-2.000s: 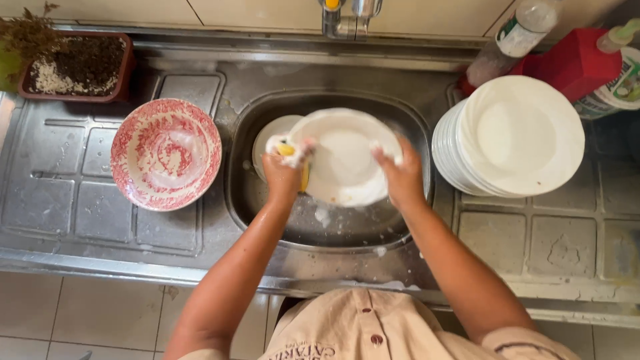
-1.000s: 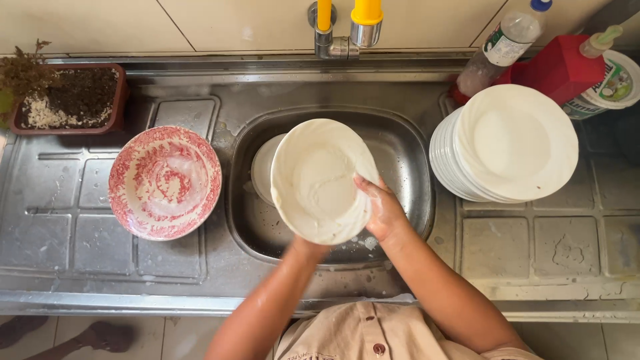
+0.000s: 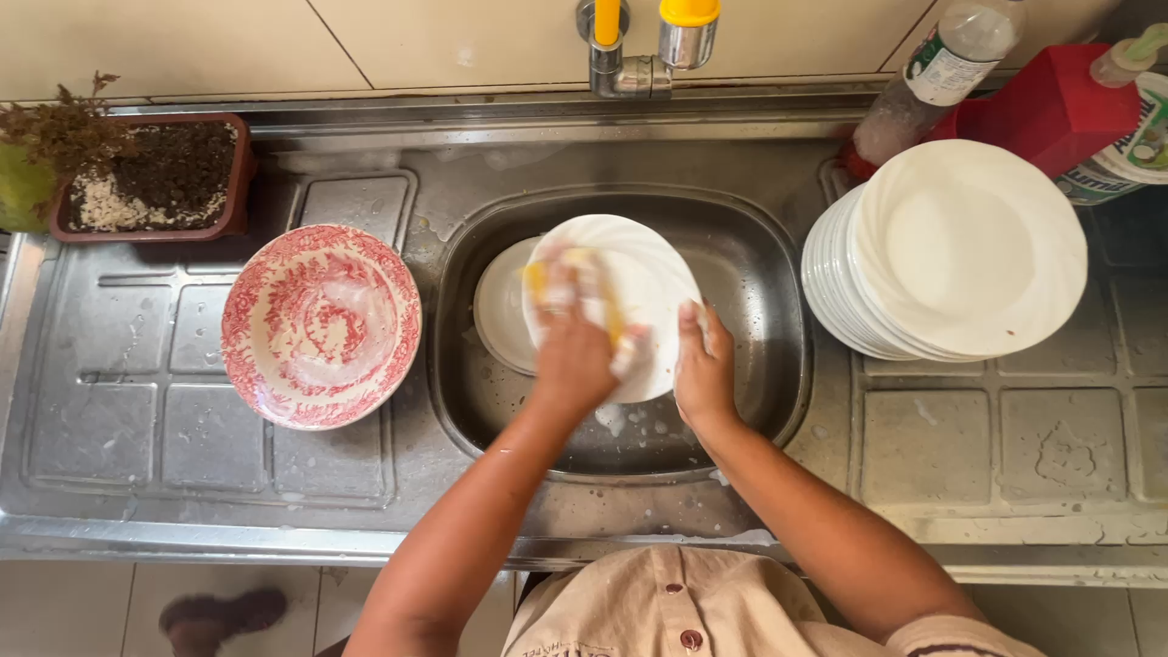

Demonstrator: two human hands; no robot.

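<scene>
Over the steel sink basin (image 3: 748, 392), my right hand (image 3: 707, 365) grips the right edge of a white plate (image 3: 639, 246), which is tilted. My left hand (image 3: 575, 347) presses a yellow sponge (image 3: 602, 297), blurred and soapy, on the plate's face. Another white plate (image 3: 497, 306) lies in the basin, partly covered by the held one. To the left on the drainboard is a red-and-white patterned plate (image 3: 333, 397) with suds on it. A tall stack of white plates (image 3: 972, 246) stands right of the basin.
A brown planter (image 3: 239, 173) with soil stands at the back left. The faucet (image 3: 630, 78) is on the wall behind the basin. At the back right are a plastic bottle (image 3: 912, 91), a red container (image 3: 1049, 109) and a white tub (image 3: 1109, 169). A foot (image 3: 224, 616) shows on the floor.
The held plate is tilted differently from a second ago. My left hand, then blurred below the plate, is now on its face with the sponge. The patterned plate and the stack stay in place.
</scene>
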